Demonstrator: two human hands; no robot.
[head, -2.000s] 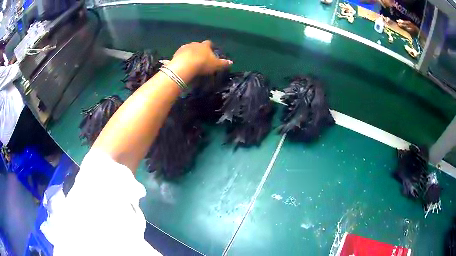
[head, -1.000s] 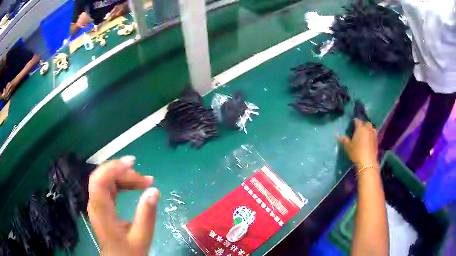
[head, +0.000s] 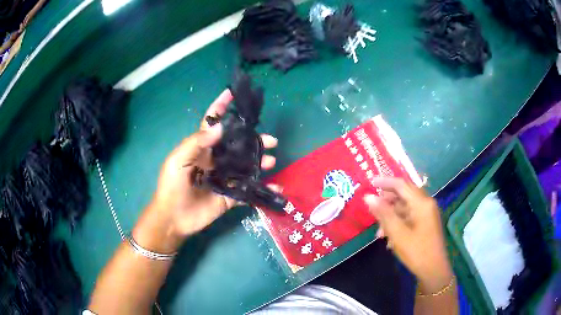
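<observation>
My left hand (head: 190,178) holds a black, spiky hair piece (head: 237,151) on its palm and fingers, over the left edge of the red packet (head: 369,166). The piece has a jagged tip pointing up and a thicker end reaching down to the right. My right hand (head: 409,224) is over the packet's lower right edge, fingers bent; I see nothing in it, but it is slightly blurred. A whitish oval puddle (head: 328,211) lies on the packet between the hands.
Black hair piece piles lie at the far edge (head: 274,34), upper right (head: 454,37) and left (head: 89,123). White swabs (head: 360,42) stick out of a small black pile. A green crate (head: 458,215) with white lining and black pieces stands at lower right. A white rail (head: 178,58) borders the belt.
The view has shifted. My left hand, empty a second ago, now holds the hair piece. My right hand has come from the right side of the bench to the packet and has let go of its dark piece.
</observation>
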